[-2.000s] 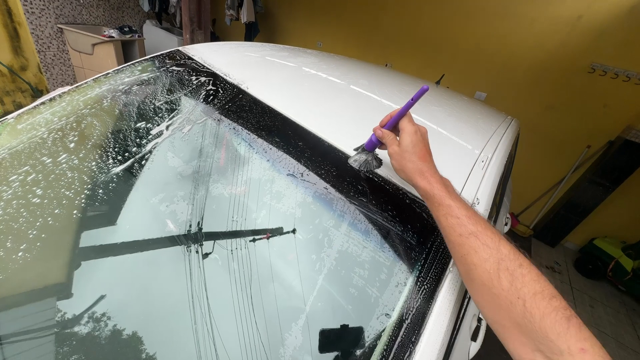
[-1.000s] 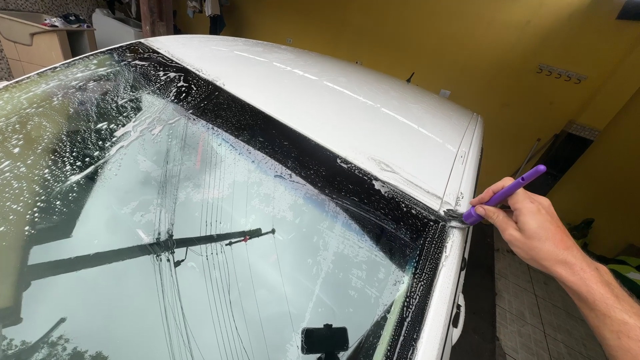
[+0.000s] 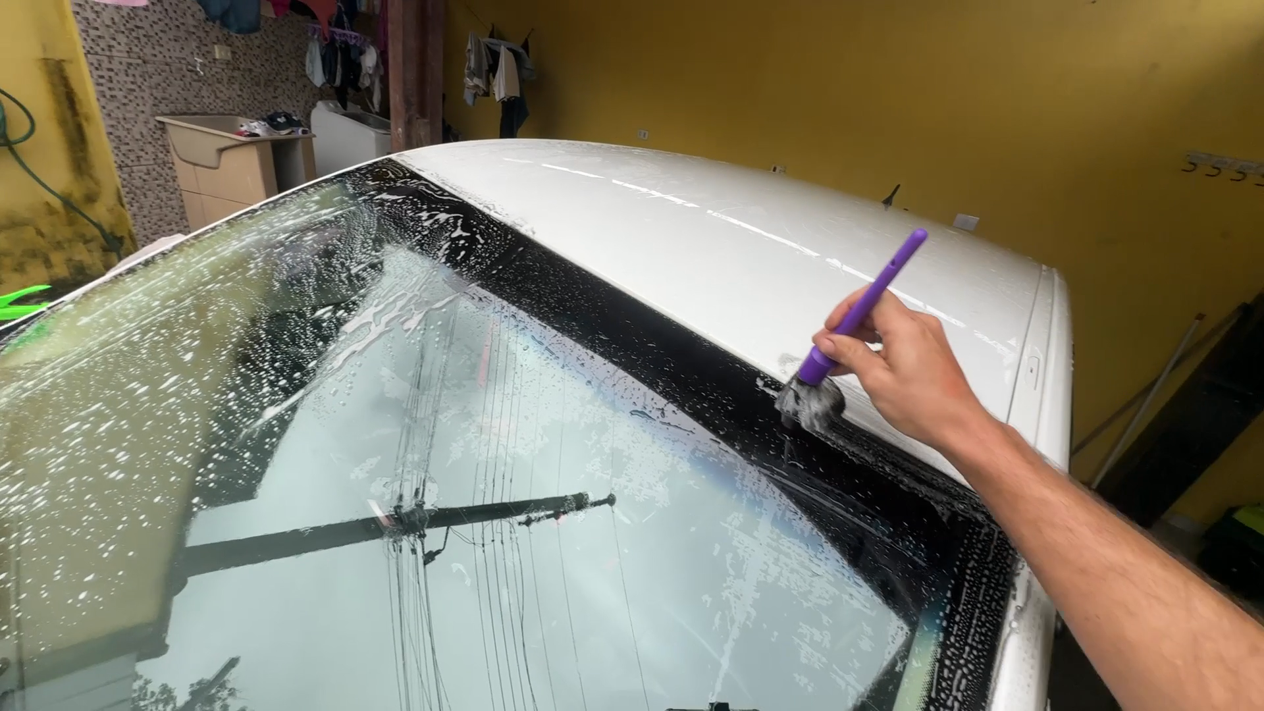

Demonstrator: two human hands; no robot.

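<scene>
My right hand [image 3: 904, 370] grips the purple handle of a detailing brush [image 3: 864, 306], which tilts up and to the right. Its grey bristles are splayed against the black top border of a car windshield [image 3: 632, 513], at the seam with the white roof [image 3: 711, 247]. Suds and water beads lie on the glass, thickest on the left side and along the black border. Utility poles and wires are reflected in the glass. My left hand is not in view.
Behind the car runs a yellow wall [image 3: 691, 79] with hooks at the right. A laundry sink [image 3: 222, 148], a white washing machine [image 3: 351, 128] and hanging clothes [image 3: 499, 74] are at the back left. A pole [image 3: 1150, 400] leans at the right.
One second ago the brush was at the windshield's upper right corner; my right hand has moved it back left along the top edge. The view has shifted.
</scene>
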